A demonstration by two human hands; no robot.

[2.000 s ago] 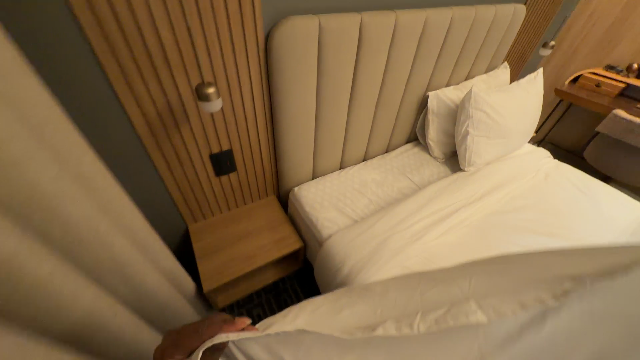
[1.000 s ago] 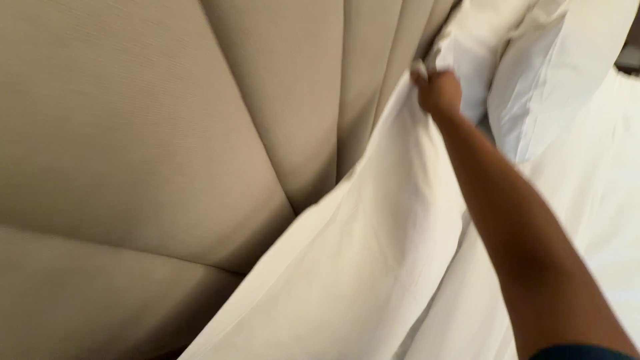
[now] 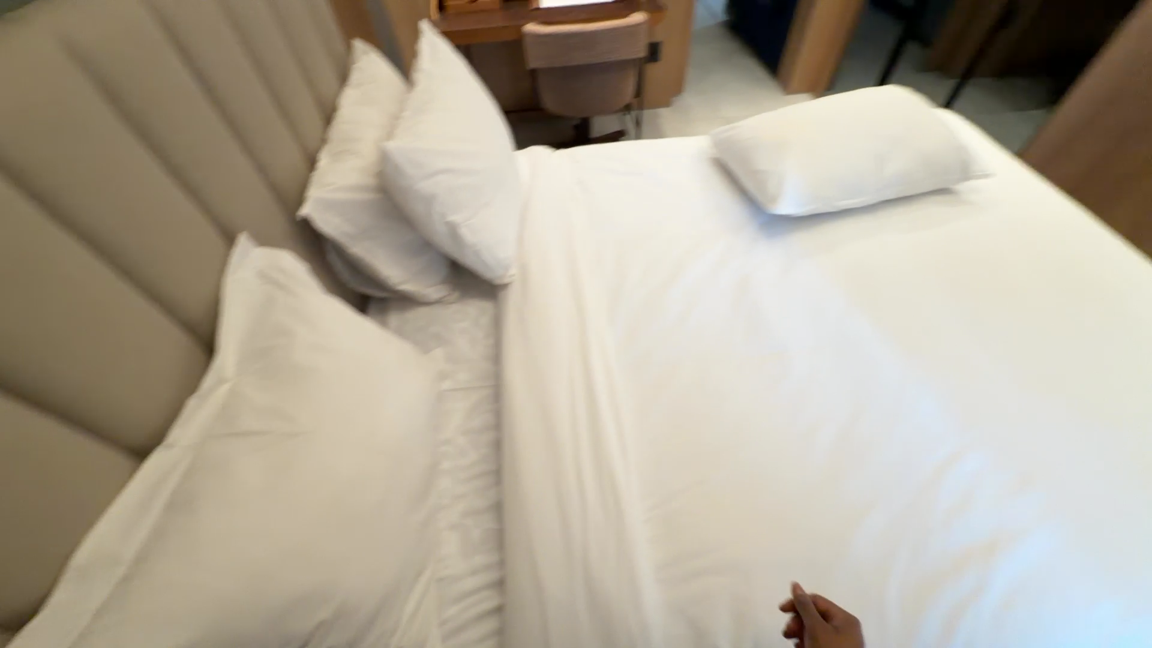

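My right hand (image 3: 821, 621) is at the bottom edge, over the white duvet (image 3: 774, 432), its fingers loosely curled with nothing seen in them. My left hand is out of view. A large white pillow (image 3: 306, 432) leans against the padded beige headboard (image 3: 81, 234) at the left. Beyond it, a white pillow (image 3: 454, 162) rests against another pillow (image 3: 360, 180) near the headboard. A further white pillow (image 3: 837, 148) lies flat on the far right part of the bed. The duvet's folded edge (image 3: 558, 405) runs beside a strip of quilted mattress cover (image 3: 470, 423).
Past the far side of the bed stand a chair (image 3: 589, 67) and a wooden desk (image 3: 504, 27). Pale floor (image 3: 720, 90) shows to the right of them, and a brown surface (image 3: 1098, 144) lies along the right edge.
My right hand has let go of the near pillow's upper corner and moved down and right, away from it. That pillow now leans on the headboard. The view has swung toward the bed's far side.
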